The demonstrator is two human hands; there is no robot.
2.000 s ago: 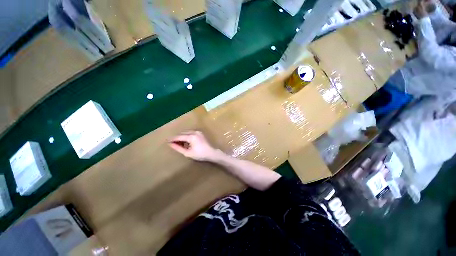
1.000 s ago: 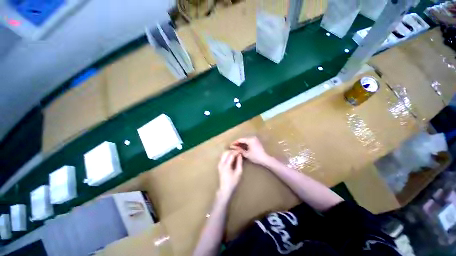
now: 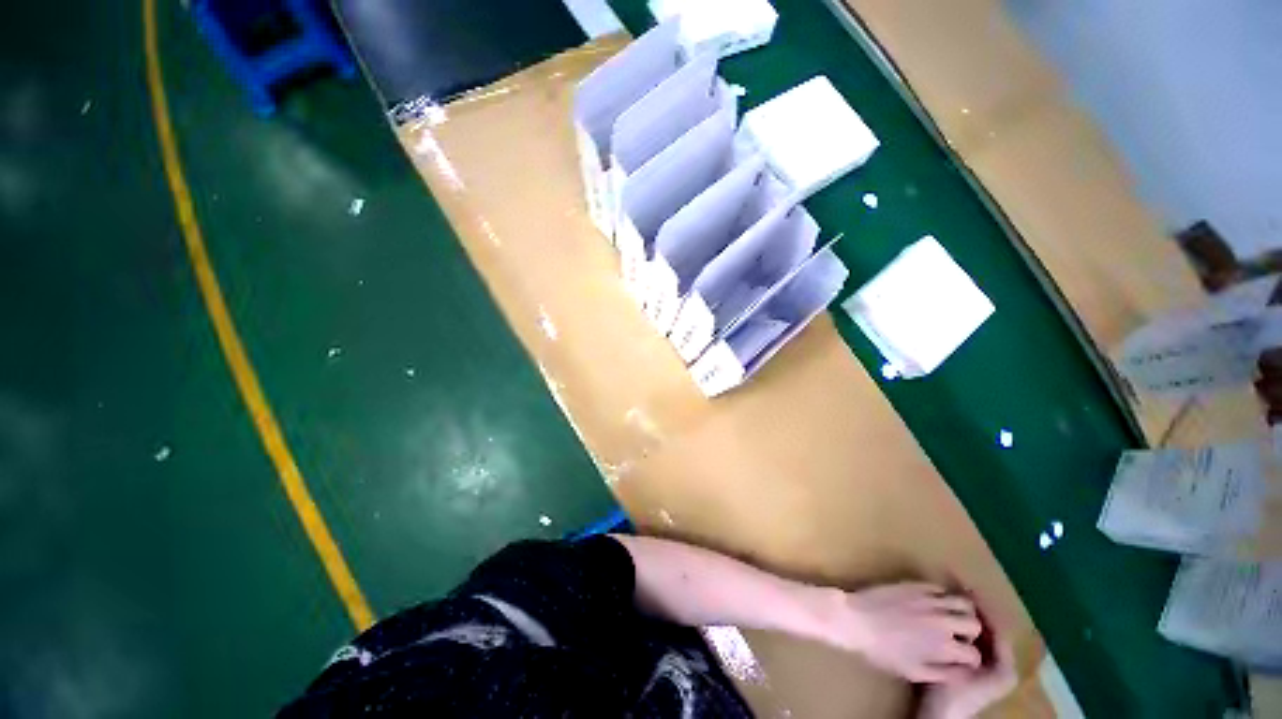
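My left hand [image 3: 914, 629] is low on the right of the view, over the brown cardboard, with its fingers curled. My right hand [image 3: 973, 688] touches it and is partly covered by it and cut off by the bottom edge. Whether anything is between the fingers cannot be told. A row of several upright sleeves [image 3: 682, 183], white outside and grey inside, stands overlapping on the cardboard ledge [image 3: 759, 478] at the upper middle.
The green conveyor [image 3: 970, 450] runs beyond the ledge. It carries white closed boxes [image 3: 924, 306] and small white bits [image 3: 1007, 438]. Printed upright cards [image 3: 1184, 495] stand at the right. The green floor [image 3: 127, 351] has a yellow line, and a blue stool-like object [image 3: 281, 54] stands at the top left.
The view has swung to the left, bringing the sleeve row and floor in and the can out. My hands now appear at the lower right, still together.
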